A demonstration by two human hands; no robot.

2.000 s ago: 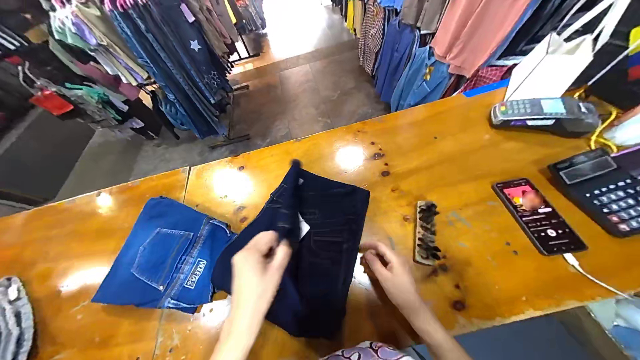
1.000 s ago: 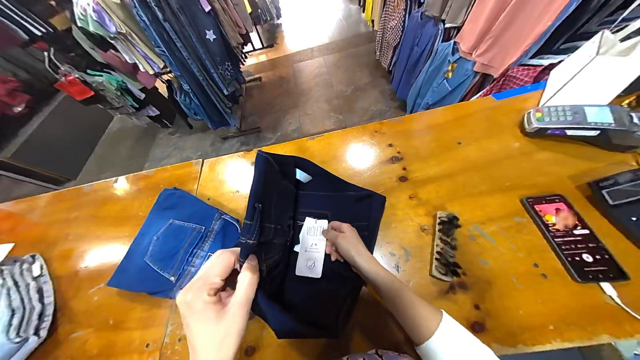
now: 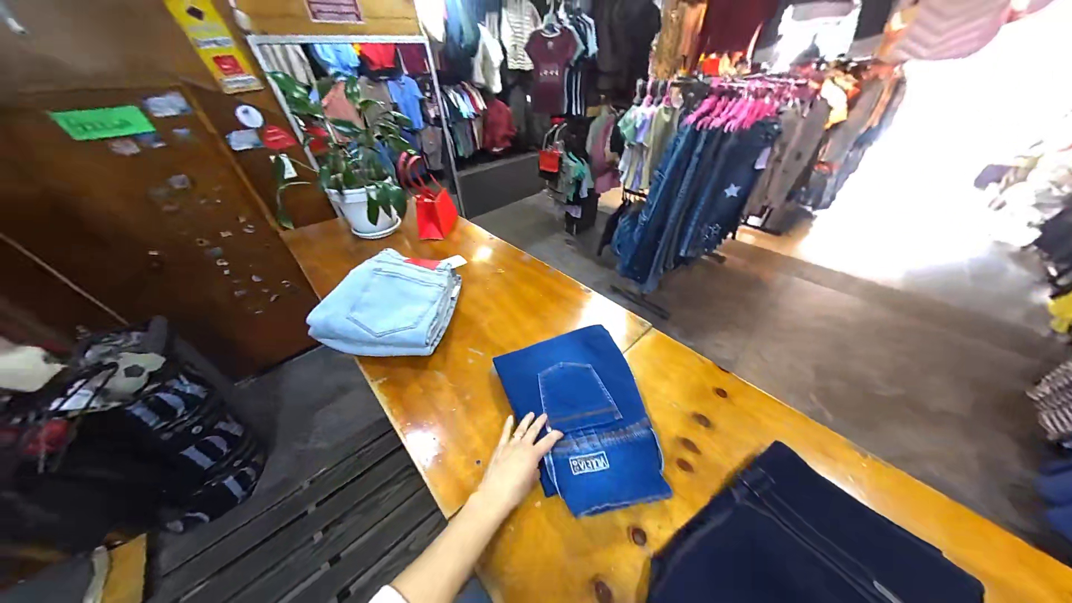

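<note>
A folded pair of medium-blue jeans point(image 3: 578, 394) lies on the varnished wooden counter point(image 3: 494, 293), its back pocket and a waistband patch facing up. My left hand point(image 3: 519, 461) rests on the near-left edge of these jeans, palm down with the fingers apart. Dark navy jeans point(image 3: 796, 536) lie at the lower right, partly cut off by the frame. Farther back on the left part of the counter sits a folded stack of light-blue jeans point(image 3: 385, 303) with a red and white tag. My right hand is out of view.
At the counter's far end stand a potted plant point(image 3: 364, 205) in a white pot and a small red paper bag point(image 3: 435, 213). Beyond the counter is a rack of hanging jeans point(image 3: 695, 197). A dark patterned bag point(image 3: 184, 427) stands on the floor at left.
The view has swung far to the left. My left hand has left the dark navy jeans and moved to the medium-blue pair. My right hand, earlier at the white tag, has gone out of view.
</note>
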